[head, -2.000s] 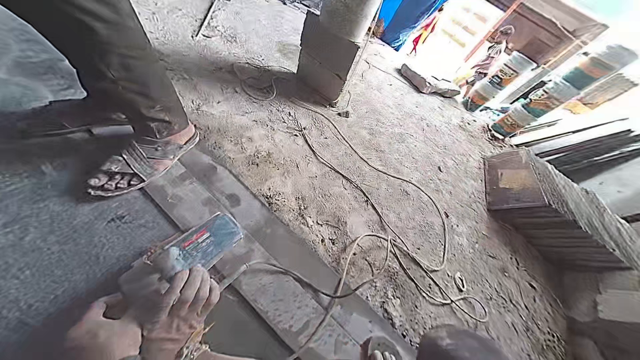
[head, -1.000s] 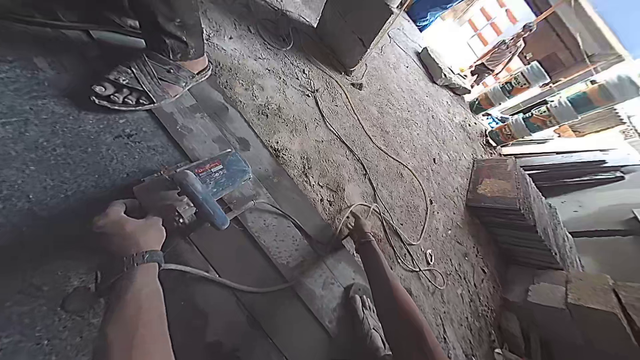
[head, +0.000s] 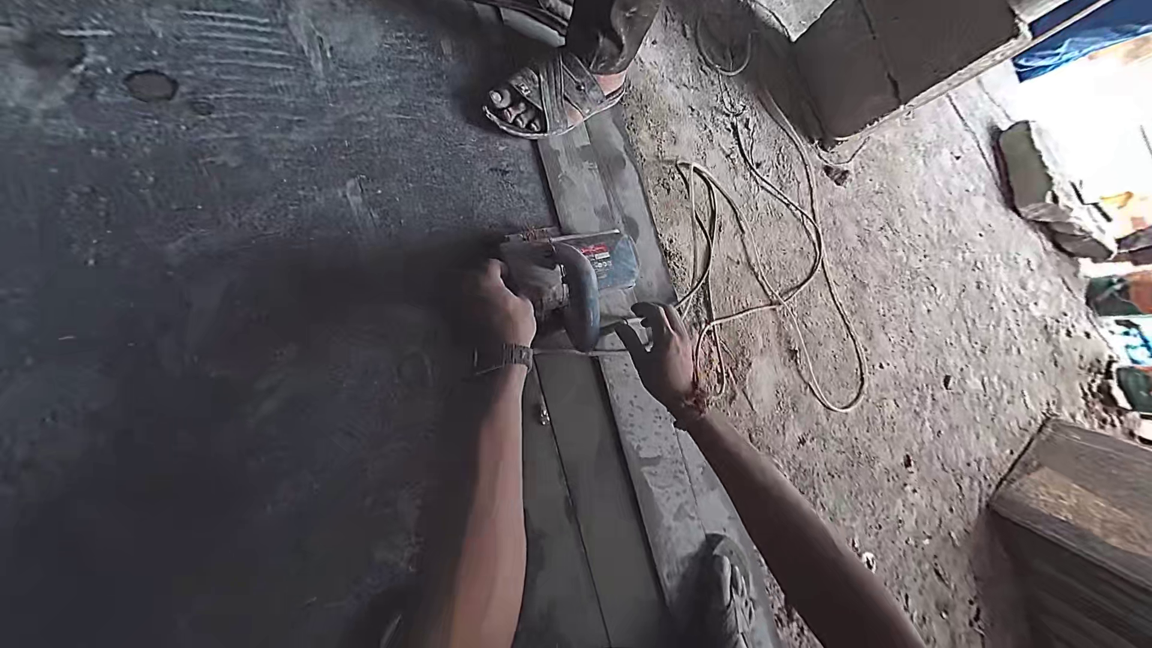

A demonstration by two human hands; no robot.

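A handheld power saw with a blue motor housing and a curved handle rests on grey stone strips. My left hand, with a watch on its wrist, grips the saw's left end; its fingers are partly hidden. Just right of the curved handle is my right hand, its thumb and fingers apart close to the saw's power cord; whether it touches the cord is unclear. The cord lies in loose loops on the rough ground to the right.
Another person's sandalled foot stands on the strips beyond the saw. A concrete block base is at the upper right, with a stone chunk beyond. Stacked slabs stand at the lower right. Dark stone flooring spans the left.
My right hand has come from the cord on the ground to beside the saw, and the cord loops lie closer to it. My left hand stays on the saw. The view has turned.
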